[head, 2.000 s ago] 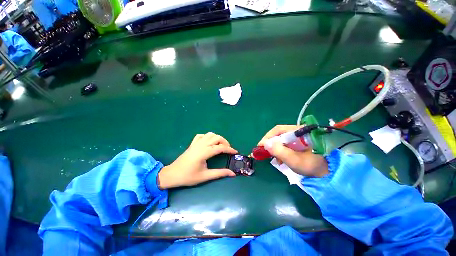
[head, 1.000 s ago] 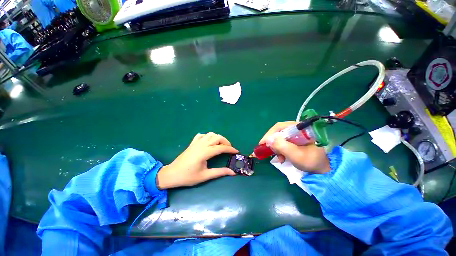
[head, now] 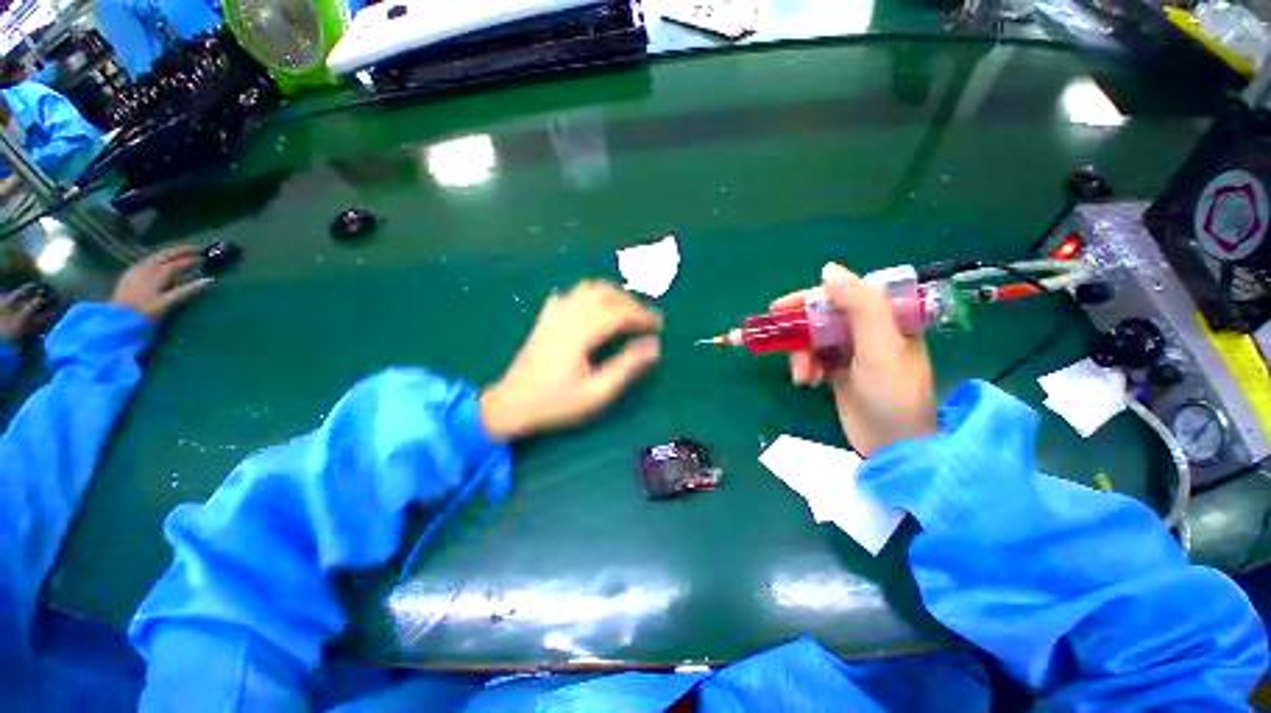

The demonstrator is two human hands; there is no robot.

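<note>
The small black unit (head: 679, 469) lies on the green bench, with no hand touching it. My left hand (head: 579, 359) is above the bench, up and left of the unit, slightly blurred, empty, with thumb and fingers apart. My right hand (head: 871, 355) grips the glue syringe (head: 811, 329). The syringe lies nearly level, its thin needle pointing left toward my left hand. Its red front end and pinkish barrel show; part of the barrel is hidden by my fingers.
White paper pieces lie on the bench (head: 530, 557): one (head: 650, 266) beyond my left hand, one (head: 834, 490) by my right sleeve. The grey controller (head: 1136, 279) stands at right. At left another person's hand (head: 158, 283) touches a black unit (head: 220, 256); another unit (head: 354, 224) lies nearby.
My left hand has let go of the unit and moved up. My right hand has lifted the syringe up and right, turning it more level. Another person's arms have come in at left.
</note>
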